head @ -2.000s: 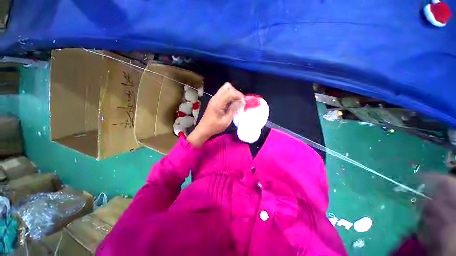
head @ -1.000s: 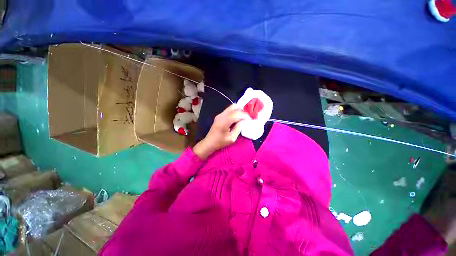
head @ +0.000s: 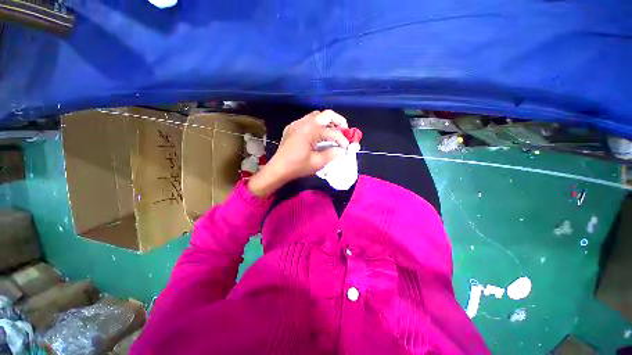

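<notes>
My left hand is in front of my lap, with its fingers closed around a white plush toy. The red hat shows at the toy's top, beside my fingertips. A white thread runs taut from the toy to the right edge of the picture. Another thin thread runs left from my hand, over the carton. My right hand is out of the picture. No needle can be made out.
An open cardboard carton lies left of my lap, with white-and-red toys inside. The blue table cloth spans the top. A brownish tube lies top left. White scraps lie on the green floor; boxes stand lower left.
My left hand and the toy have shifted slightly; the hand covers more of the toy, and the hat faces up right. The right sleeve has left the picture. The view has tilted, showing more of the table.
</notes>
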